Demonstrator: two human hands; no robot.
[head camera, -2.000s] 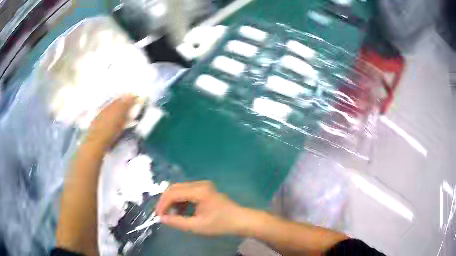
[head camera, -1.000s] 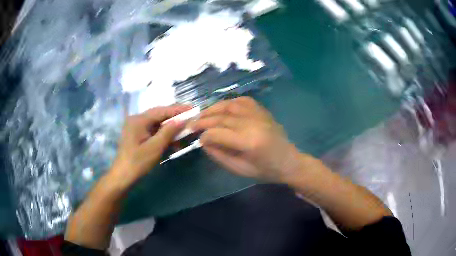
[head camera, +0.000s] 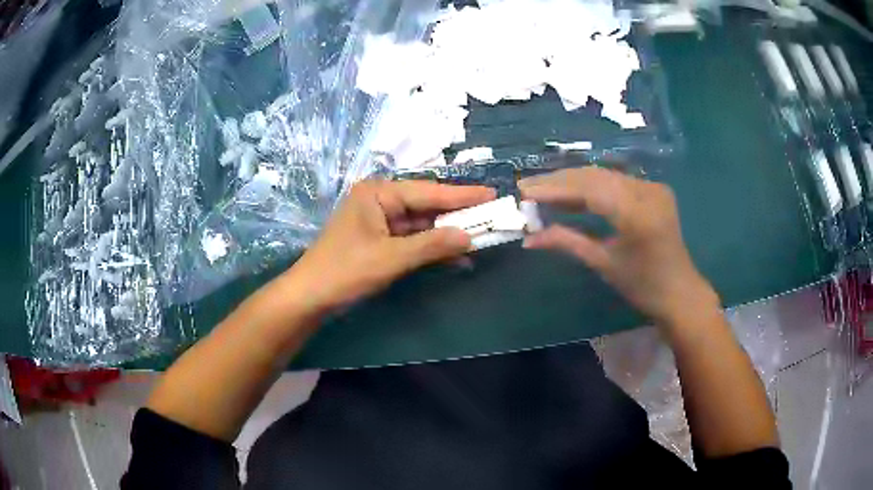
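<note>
A white housing (head camera: 493, 220) with a dark slit along it is held level over the front of the green mat. My left hand (head camera: 378, 234) pinches its left end between thumb and fingers. My right hand (head camera: 617, 234) is at its right end, thumb and fingertips around a small whitish end piece (head camera: 529, 215). Whether that piece is fixed to the housing is too blurred to tell. Both hands are bare.
A large pile of small white inserts (head camera: 536, 53) lies beyond my hands. A poly bag with frosted pieces (head camera: 254, 144) lies left of it. A clear blister tray (head camera: 96, 220) is far left. Another tray with white oblongs (head camera: 828, 177) is at the right. Red stools show below both sides.
The view has shifted, with the mat's front edge now across the picture. The thin stick seen at my right fingers no longer shows. My hands now hold the housing at opposite ends.
</note>
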